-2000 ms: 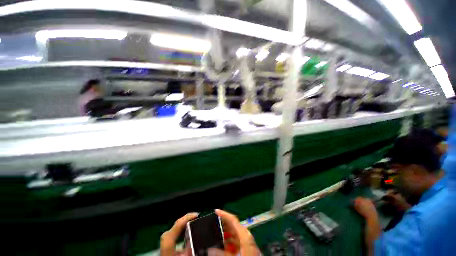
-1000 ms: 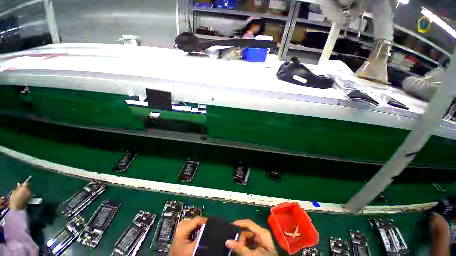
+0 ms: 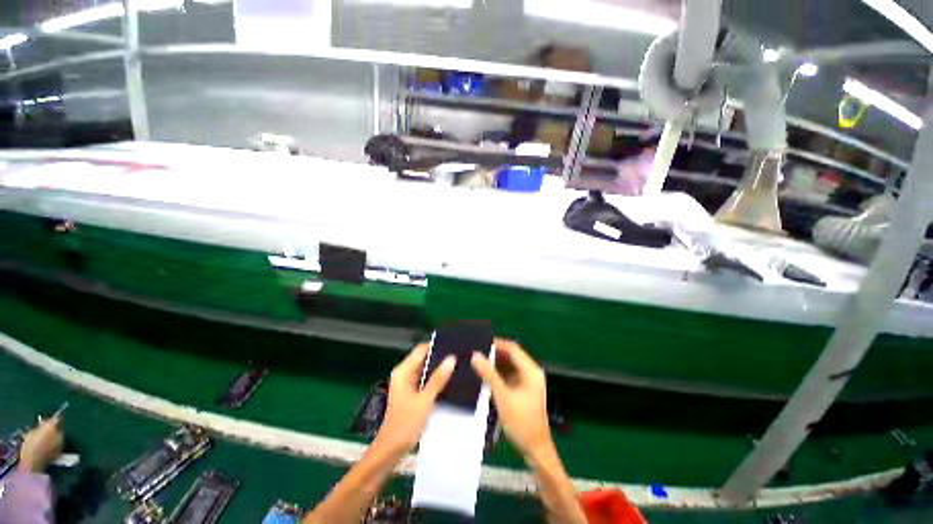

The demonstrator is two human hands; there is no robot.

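A matte black adhesive sheet point(image 3: 462, 360) with a white backing strip point(image 3: 448, 461) hanging below it is held up at the centre of the view, above the white rail. My left hand point(image 3: 411, 394) grips its left edge, thumb on the black face. My right hand point(image 3: 517, 397) grips its right edge, thumb also on the black face. Both hands are bare. Opened phone units lie on the green bench at lower left, such as one unit point(image 3: 164, 463). The lower end of the white strip hangs free.
A red bin point(image 3: 612, 506) is cut off at the bottom edge. Units lie on the green conveyor, one point(image 3: 243, 386) at left. A slanted white post point(image 3: 818, 384) stands at right. A neighbour's hand point(image 3: 41, 445) is at far left. A black bundle point(image 3: 614, 223) lies on the white shelf.
The view has tilted upward since one second ago. Both hands hold the black sheet higher in view, and the long white strip below it now shows.
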